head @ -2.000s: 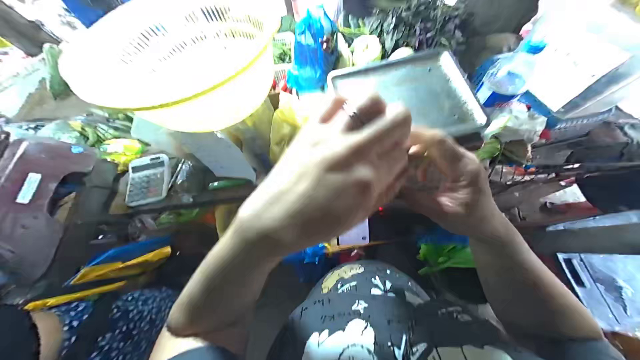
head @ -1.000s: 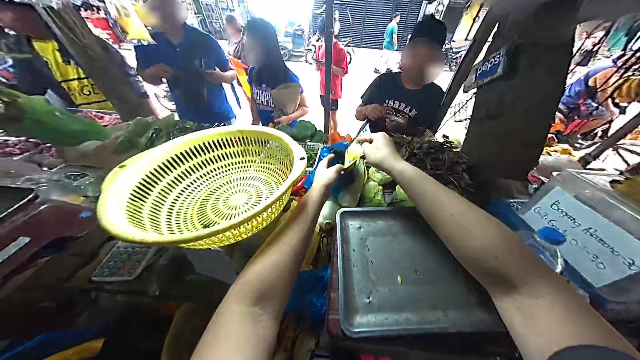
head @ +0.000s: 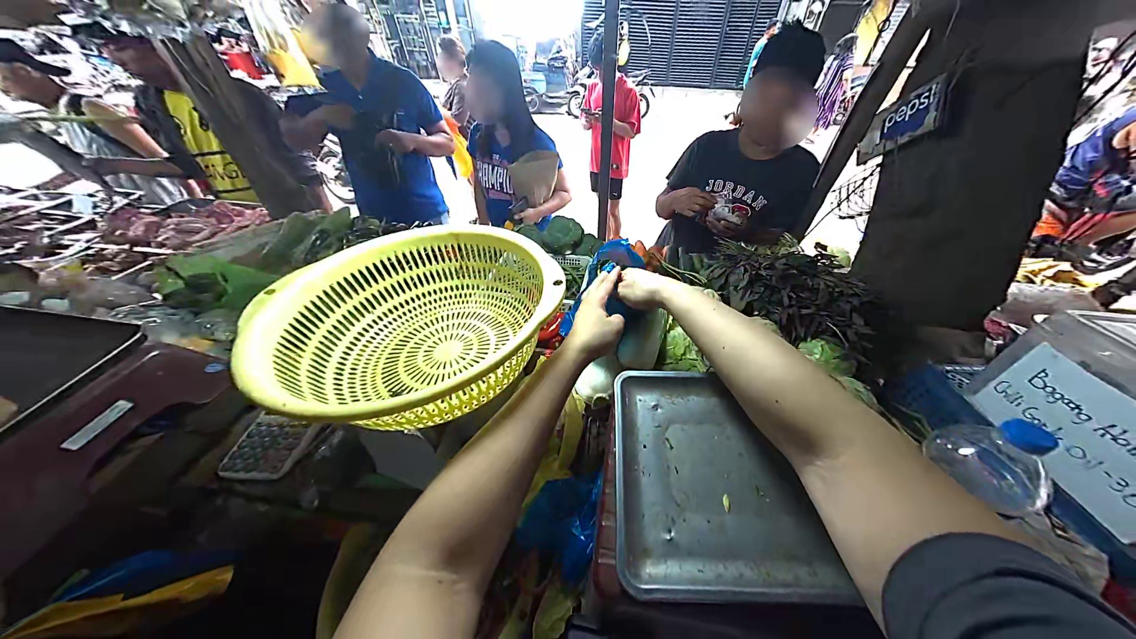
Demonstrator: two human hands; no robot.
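Observation:
Both of my arms reach forward over the vegetables. My left hand [head: 596,318] and my right hand [head: 645,289] meet at a blue plastic bag [head: 612,259], with fingers closed on its near side. Pale green vegetables [head: 642,341] lie just below the hands, beside a leafy cabbage [head: 682,348]. A metal tray [head: 728,497] with a few leaf scraps sits beneath my right forearm. The yellow plastic basket [head: 399,328] is at the left of my left forearm. What the bag holds is hidden.
A calculator [head: 269,444] lies under the basket. Dark leafy greens [head: 790,288] are piled at the right, by a thick post [head: 958,195]. A clear plastic bottle [head: 987,466] and a bin with a handwritten sign [head: 1078,426] stand right. Several people stand across the stall.
Two seconds ago my hands were together in front of the metal tray; now they are out at the blue bag. The view has tilted up strongly.

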